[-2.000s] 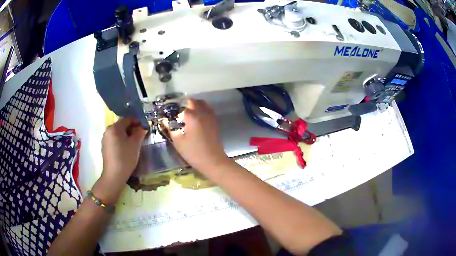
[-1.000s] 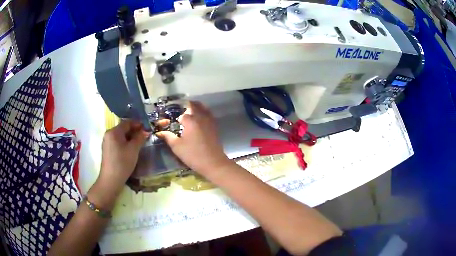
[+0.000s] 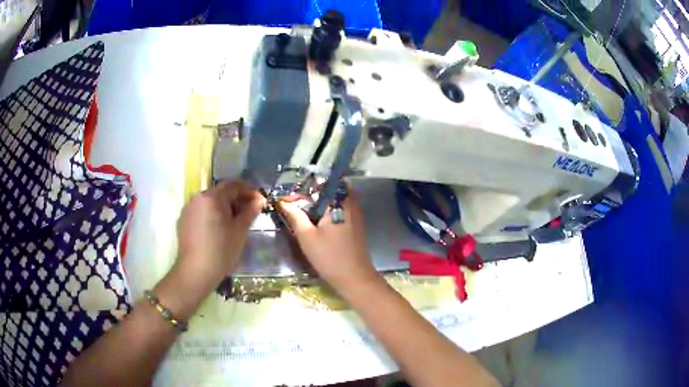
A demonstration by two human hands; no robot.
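Note:
The white sewing machine (image 3: 468, 113) with a grey left end stands across the table. My left hand (image 3: 215, 230) is at the left of the needle area, thumb and forefinger pinched together. My right hand (image 3: 332, 242) is just right of it, its fingertips close to my left fingertips under the grey end. The needle and presser foot are mostly hidden by my fingers. No thread can be made out between the fingertips. The metal bed plate (image 3: 268, 253) shows below my hands. The dark patterned fabric (image 3: 57, 204) with orange-red lining (image 3: 91, 128) lies at the left, untouched.
Dark-handled scissors (image 3: 431, 215) with a knotted red fabric strip (image 3: 431, 263) lie under the machine arm. Yellow tape (image 3: 199, 136) runs along the table left of the head. Blue bins surround the table (image 3: 155, 68).
The camera view has turned and moved closer, so the machine appears further right and tilted. My hands stay at the needle area, fingertips now close together.

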